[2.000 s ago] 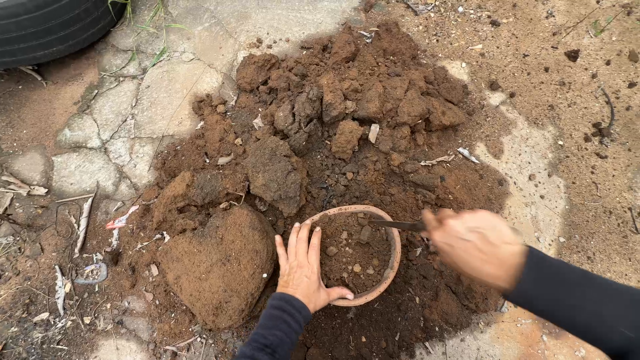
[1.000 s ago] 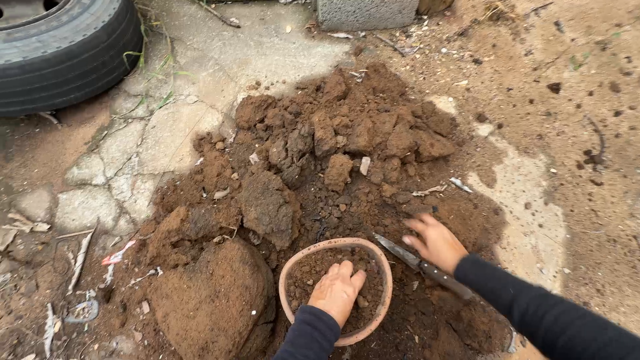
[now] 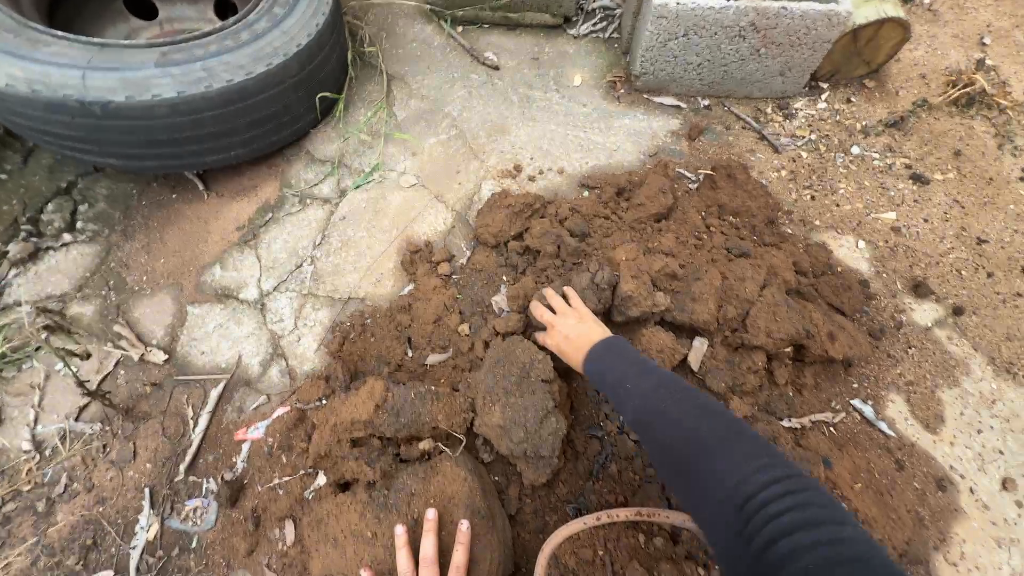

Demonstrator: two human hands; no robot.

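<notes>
My right hand [image 3: 570, 326] reaches into the heap of brown soil [image 3: 704, 264], fingers spread on small clods beside a large dark clod [image 3: 522, 404]. At the bottom edge my left hand [image 3: 430, 548] lies with its fingers apart on a big rounded lump coated in soil [image 3: 472, 500]; only the fingers show. The rim of a clay pot [image 3: 616, 514] with soil inside shows at the bottom, partly behind my right sleeve. The knife is not in view.
A tyre on a wheel rim [image 3: 200, 88] lies at the upper left on cracked concrete [image 3: 384, 240]. A concrete block [image 3: 736, 48] and a cut log [image 3: 864, 44] stand at the top right. Twigs and litter lie at the left.
My right hand has left the knife, which lay on the soil a second ago, and moved up to the heap. My left hand has gone from the pot to the rounded lump. The view has shifted upward.
</notes>
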